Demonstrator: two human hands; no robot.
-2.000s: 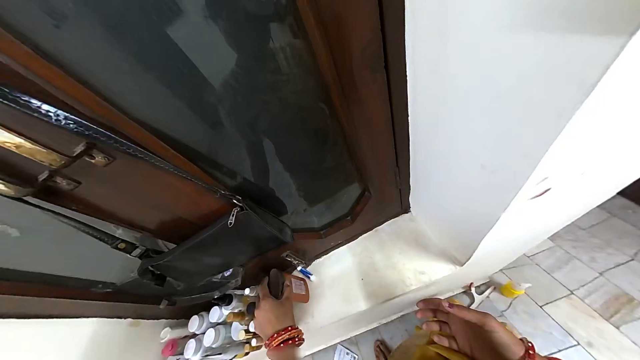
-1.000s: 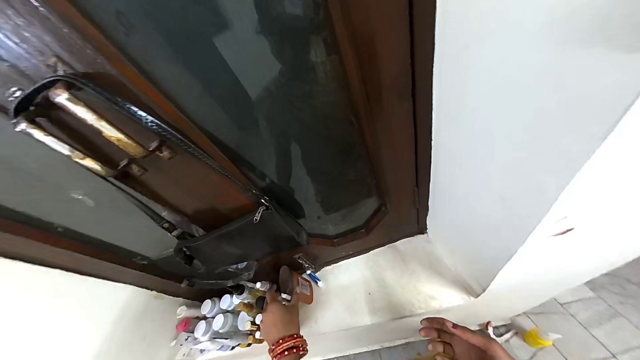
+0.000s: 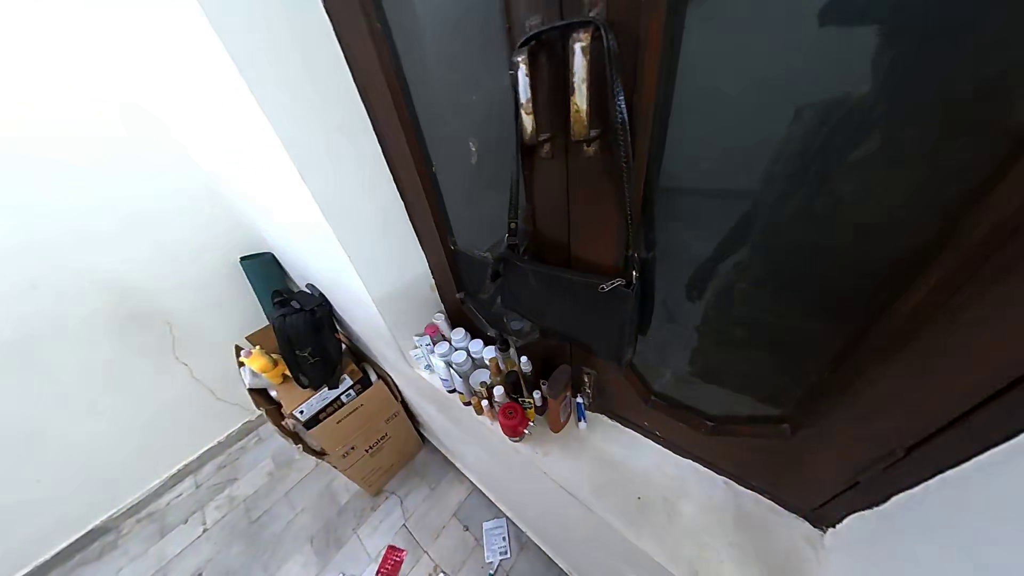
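Note:
Neither of my hands shows now. White-capped bottles (image 3: pixel 462 362) and small tubes crowd together on the white ledge (image 3: pixel 640 496). At their right end stand a red round plug-in device (image 3: pixel 513 419), a brown bottle (image 3: pixel 559 398) and a small blue-and-white tube (image 3: pixel 581 412). Above them a black shoulder bag (image 3: pixel 564 300) hangs by its strap from the metal handles (image 3: pixel 581 84) of a dark wooden door with glass panels.
On the tiled floor to the left, an open cardboard box (image 3: pixel 364 436) holds a black backpack (image 3: pixel 306 336), a yellow soft toy (image 3: pixel 264 365) and a dark green roll (image 3: pixel 266 280). A white packet (image 3: pixel 496 540) and a red packet (image 3: pixel 391 561) lie on the tiles.
Both hands, one at the bottles and one beside the ledge in the earlier frames, are out of view. The view has swung left, bringing in the cardboard box. The red device now shows among the bottles.

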